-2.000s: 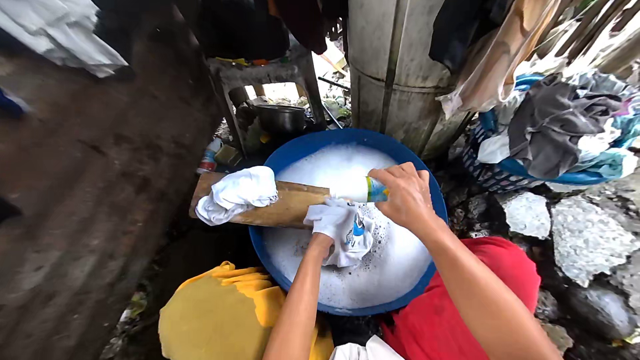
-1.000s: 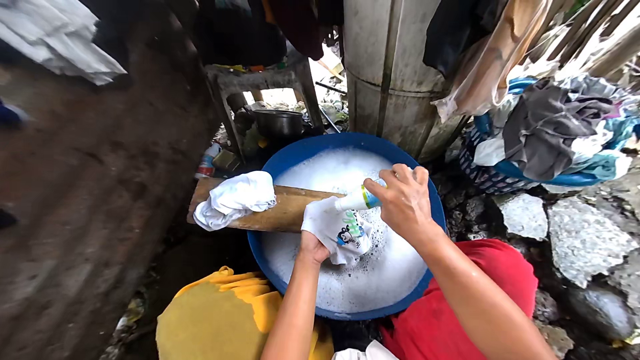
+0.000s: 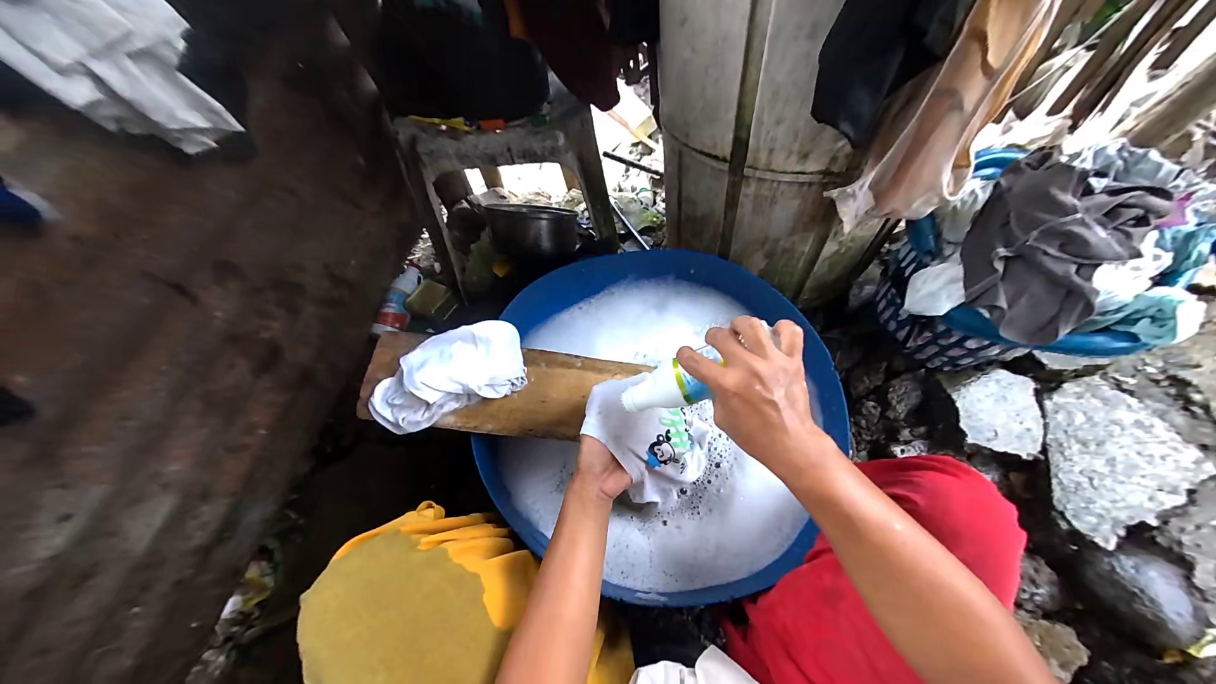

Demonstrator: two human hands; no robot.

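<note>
My left hand (image 3: pixel 602 467) holds up a white printed cloth (image 3: pixel 655 442) over a blue basin (image 3: pixel 825 380) of sudsy water (image 3: pixel 703 546). Gripped in my right hand (image 3: pixel 760 380) is a white bottle (image 3: pixel 655 389) with a green and blue label, tilted so that its white end points down left at the cloth. A wooden board (image 3: pixel 556 391) reaches over the basin's left rim, its right end beside the cloth. On the board's left part lies a bunched white garment (image 3: pixel 456 370). Part of the left hand is hidden under the cloth.
At the right, a blue basket (image 3: pixel 988 328) overflows with clothes (image 3: pixel 1040 247); rough stones (image 3: pixel 1116 456) lie below it. Behind the basin are a dark pot (image 3: pixel 534 231), a worn stool (image 3: pixel 494 147) and a large ribbed column (image 3: pixel 750 142). Clothes hang above. Rusty corrugated metal (image 3: pixel 171 361) stands left.
The right hand and bottle have moved left over the cloth, and the bottle's white end now points down. The cloth is spread more, with its print turned toward the view.
</note>
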